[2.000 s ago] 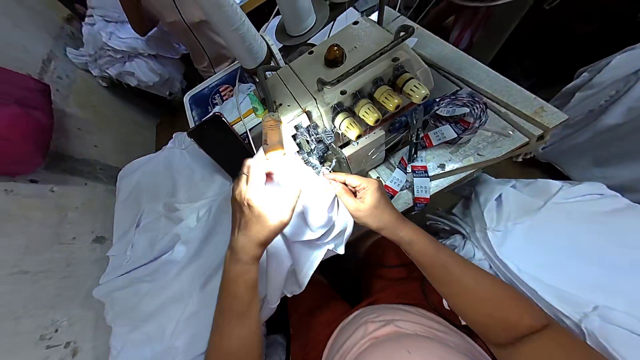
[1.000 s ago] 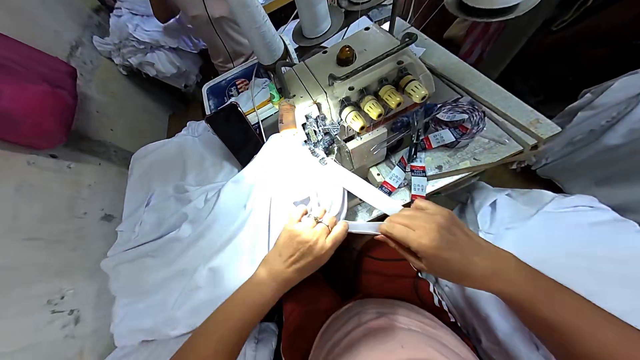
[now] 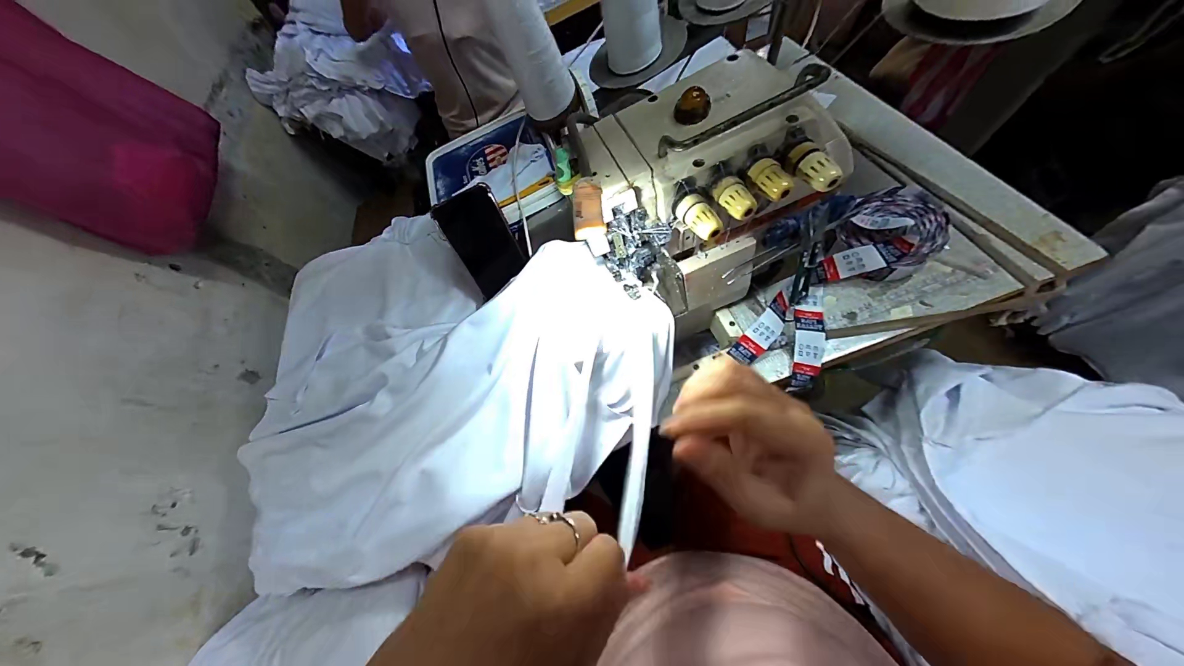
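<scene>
White fabric drapes from an overlock sewing machine down over the left side. A narrow white band runs from under the brightly lit presser-foot area toward my lap. My left hand, with a ring on one finger, is closed on the lower end of the band. To the right of the band, my right hand is raised with fingers curled and slightly blurred; it touches no cloth that I can see. Yellow tension dials line the machine's front.
A black phone lies left of the machine, near a blue-and-white tray. Printed label strips and a coil of labels lie on the table. More white cloth is heaped at right. A person is beyond the machine.
My left hand has drawn down toward my lap with the band. My right hand has let go of the band it held one second ago and stands apart from it.
</scene>
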